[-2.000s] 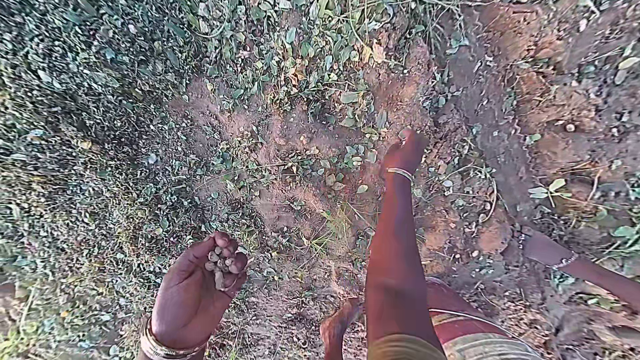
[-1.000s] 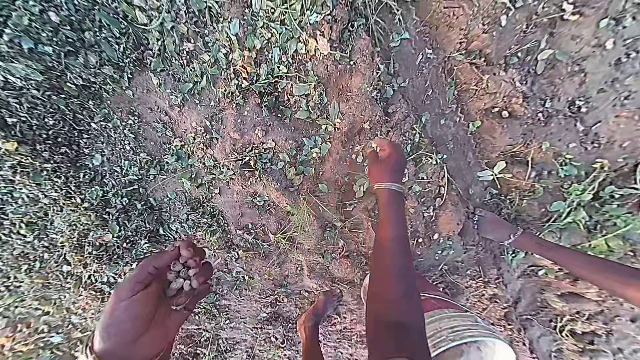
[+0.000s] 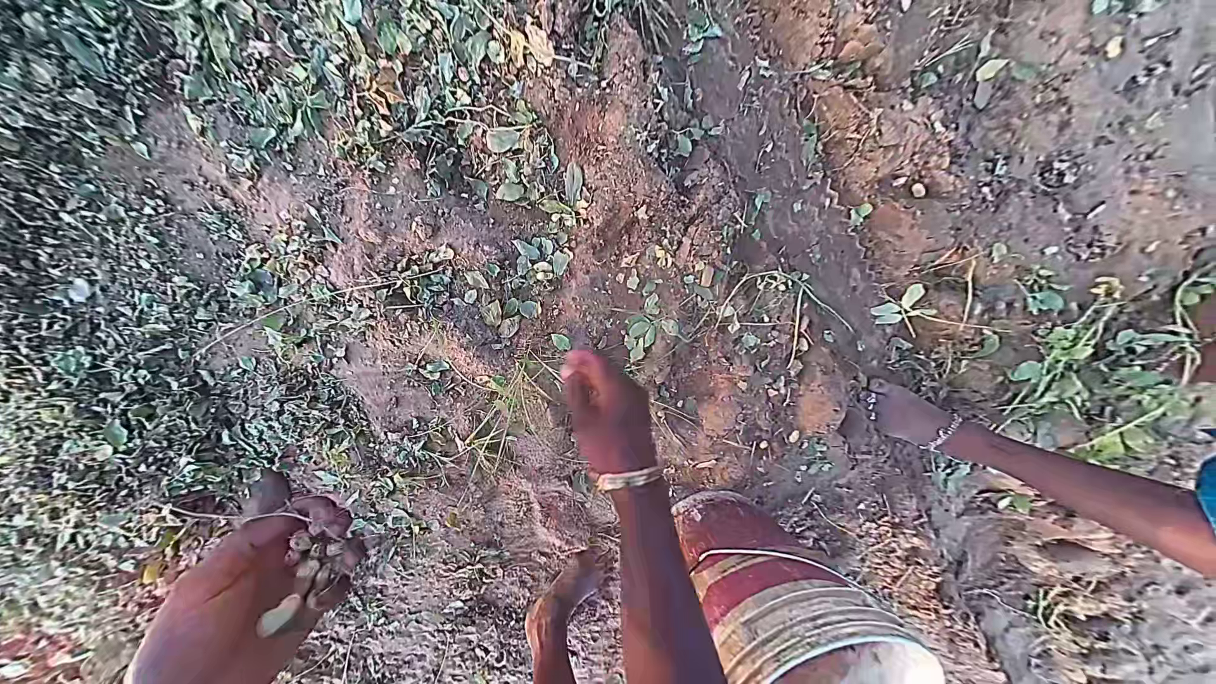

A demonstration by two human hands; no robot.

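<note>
My left hand (image 3: 256, 579), at the lower left, is cupped around several small pale pods (image 3: 318, 565) that look like peanuts. A thin stem or root lies across its fingers. Near the middle, my right hand (image 3: 608, 408) is held over the soil with its fingers curled in, a bangle (image 3: 627, 478) at the wrist. Whether anything sits inside those fingers cannot be told. Below and to the right of my right forearm is a red and whitish ribbed bucket (image 3: 798, 608), lying tilted, with a thin handle.
A co-worker's hand (image 3: 902, 413) with a bracelet touches the soil at the right. A bare foot (image 3: 565, 589) stands beside my right forearm. Leafy plants (image 3: 114, 285) cover the left side, and uprooted green vines (image 3: 1092, 370) lie at the far right on reddish soil.
My right hand has drawn back from the soil and leaves toward me. More of the bucket shows than before. My left hand still holds the pods.
</note>
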